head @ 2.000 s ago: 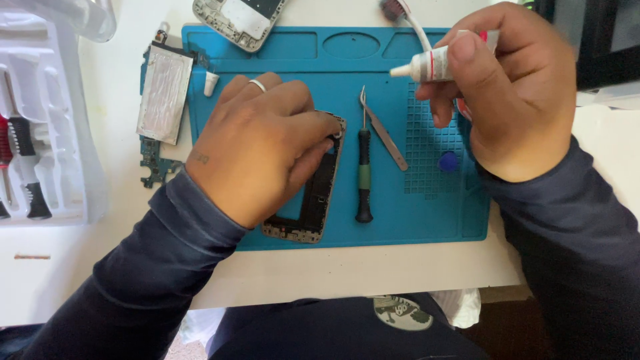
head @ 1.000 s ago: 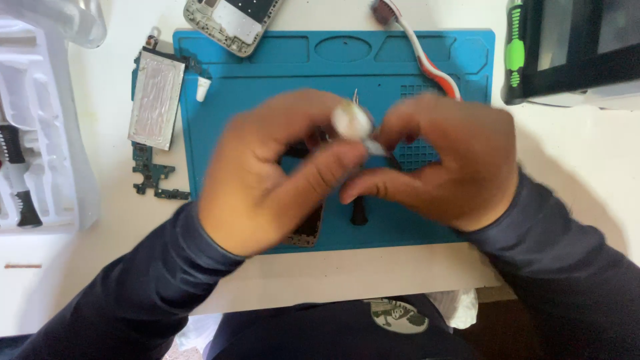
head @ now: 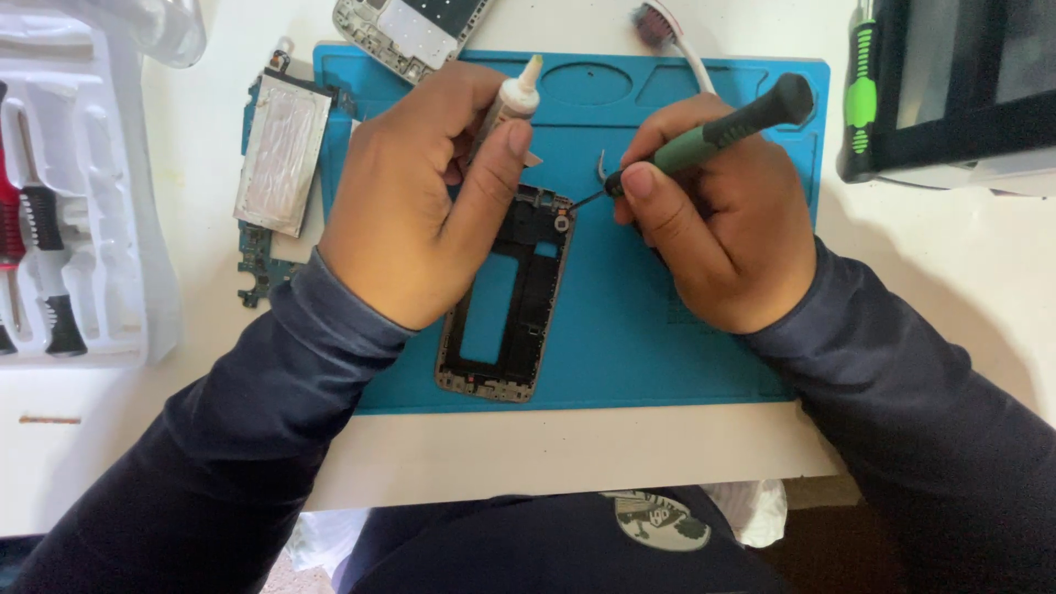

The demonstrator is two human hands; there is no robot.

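My left hand (head: 421, 198) holds a small glue tube (head: 509, 106) with its nozzle pointing up, above the top left of a phone mid-frame (head: 536, 309). The frame lies on a blue repair mat (head: 660, 371). My right hand (head: 718, 223) grips a green and black screwdriver (head: 701, 144). Its thin tip is at the frame's top right corner, near a small round part (head: 562, 223); whether it touches is unclear. Beyond the right fingers shows the curved tip of a metal tool (head: 602, 165); my right hand hides the rest.
A circuit board (head: 256, 247) with a silvery rectangular part (head: 285, 157) lies left of the mat. A plastic tool tray (head: 153, 280) is farther left. Another phone frame (head: 412, 37) and a toothbrush (head: 693, 58) are at the back. A green-handled tool (head: 860, 103) lies beside a black-edged object (head: 965, 136).
The screwdriver, lying on the mat two seconds ago, is now in my right hand. The glue tube has passed from my right hand to my left. The phone frame is more exposed.
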